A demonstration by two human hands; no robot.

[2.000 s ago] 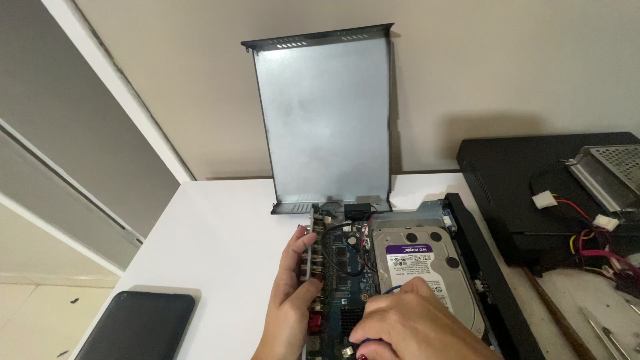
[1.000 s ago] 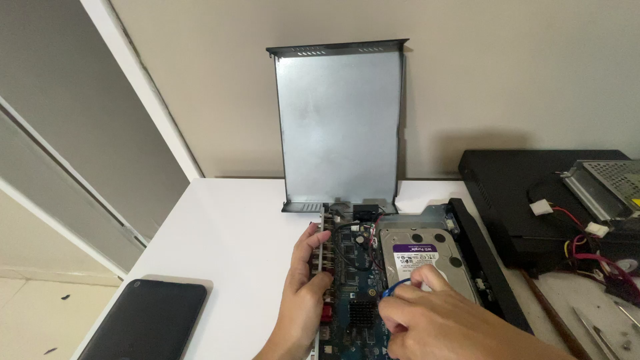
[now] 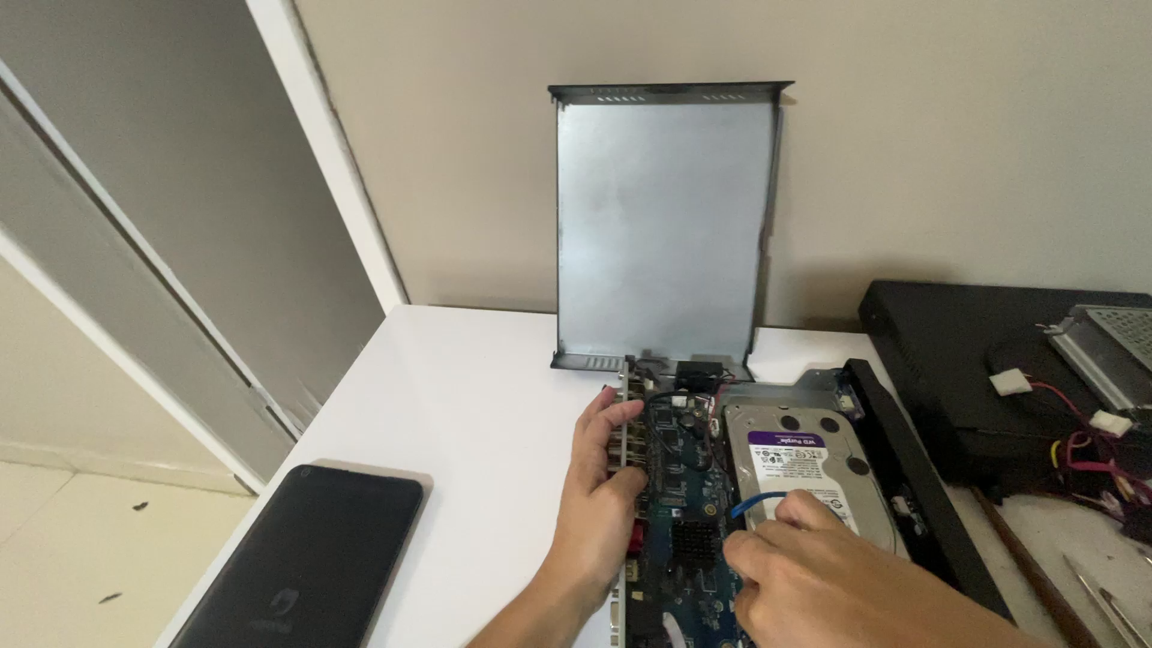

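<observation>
My left hand (image 3: 598,495) grips the connector-panel edge of an opened recorder chassis, its thumb over the port side and its fingers along the rim. Inside lies a blue circuit board (image 3: 697,603) with a black finned heatsink (image 3: 694,544). A WD Purple hard drive (image 3: 792,432) sits beside the board. My right hand (image 3: 792,567) is over the drive's near part, its fingers curled by a blue cable (image 3: 756,501); whether they pinch it is hidden. The metal cover (image 3: 666,225) stands upright against the wall behind the chassis.
A black phone (image 3: 306,558) lies on the white table (image 3: 468,405) at the left. At the right are another black case (image 3: 945,360), a perforated metal power supply (image 3: 1111,346), wires with white connectors (image 3: 1010,382), a brown stick (image 3: 1035,576) and thin metal tools (image 3: 1107,598).
My right hand has moved up from the board's near part to beside the drive, where the blue cable shows more. My left hand stays on the panel edge. The view has shifted somewhat.
</observation>
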